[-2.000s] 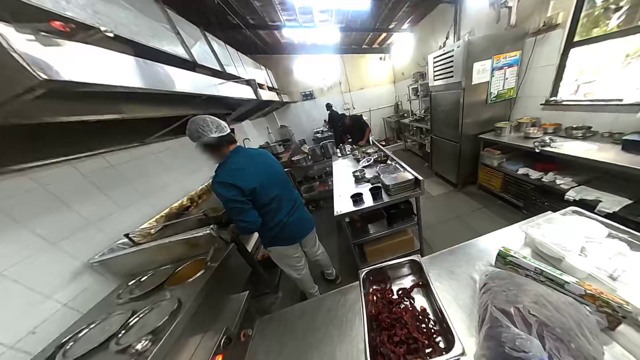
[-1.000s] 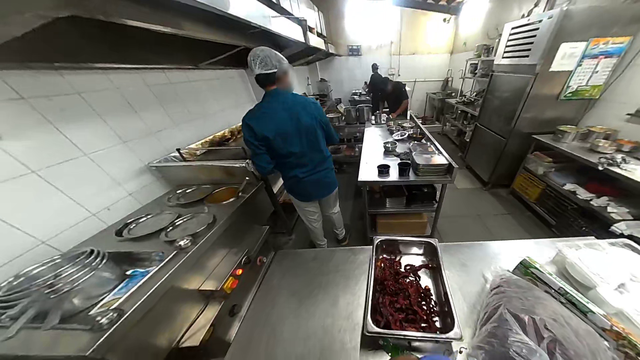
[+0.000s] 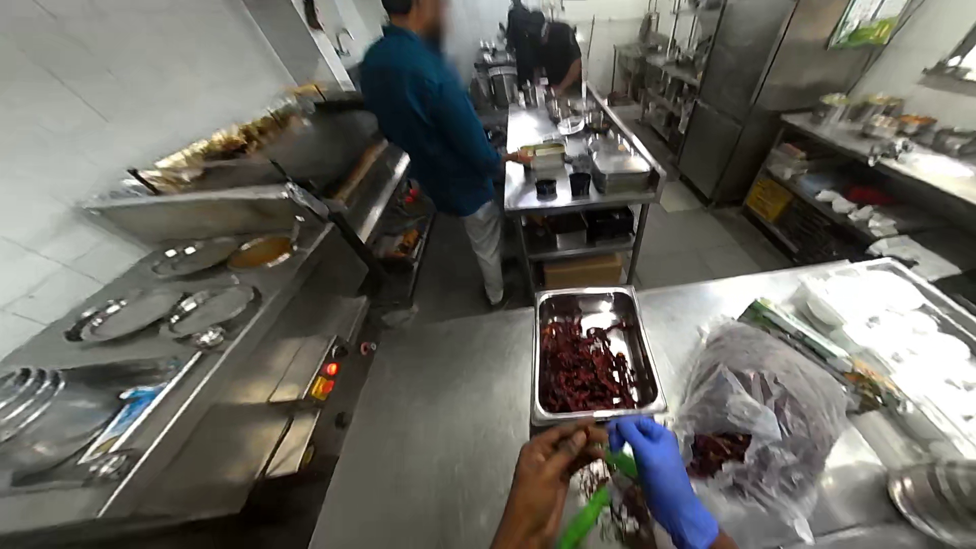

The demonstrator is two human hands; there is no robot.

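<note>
My bare left hand (image 3: 545,469) is raised at the near edge of a steel tray (image 3: 659,381), its fingers closed on a small dark red piece. Close beside it on the right, my right hand (image 3: 659,476) wears a blue glove, its fingertips pinched; what they hold is too small to tell. Dark red dried chillies (image 3: 583,366) lie in the tray. Below my hands is a green-handled tool (image 3: 585,522), partly hidden, with dark bits around it. To the right sits a clear plastic bag (image 3: 762,396) with more dark red pieces showing at its opening.
A person in a teal shirt (image 3: 438,114) stands at the steel table (image 3: 526,200) ahead, a hand on a container. Two people in dark clothes are farther back. Steel plates (image 3: 141,314) lie on the left counter. A long green box (image 3: 797,335) and a tray of white containers (image 3: 884,313) are at right.
Both my hands have come into view below the tray. The person in teal, formerly facing the left counter, now has a hand at a container on the middle table. The view has tilted down.
</note>
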